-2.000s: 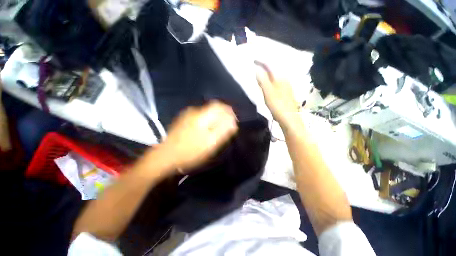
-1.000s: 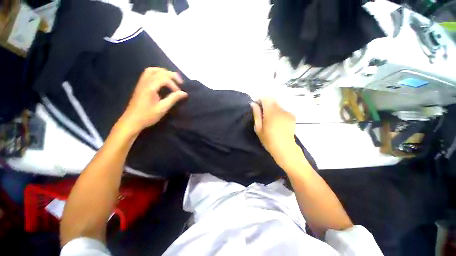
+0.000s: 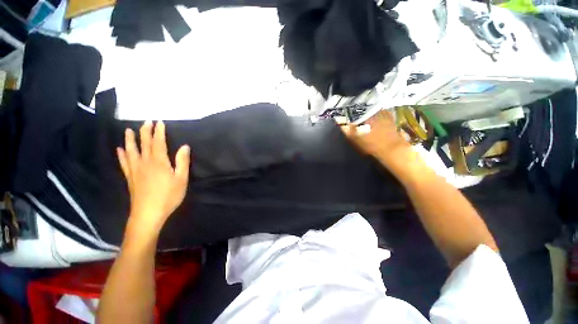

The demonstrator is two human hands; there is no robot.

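Observation:
A black garment with white stripes at its left part lies spread across the white table, its right end at the needle area of the sewing machine. My left hand lies flat on the garment's left part, fingers spread and pointing away from me. My right hand is at the needle area, at the cloth's right end. Its fingertips are partly hidden by the machine parts, so its hold on the cloth cannot be made out.
A dark fabric bundle hangs over the machine head. Yellow-brown scissors and a green tool lie right of my right hand, near a brown parts box. A red basket is at lower left. Black pieces lie at the back.
The garment has gone from bunched across my lap to spread flat toward the machine. My right hand has moved right to the needle area; my left hand has opened flat on the cloth.

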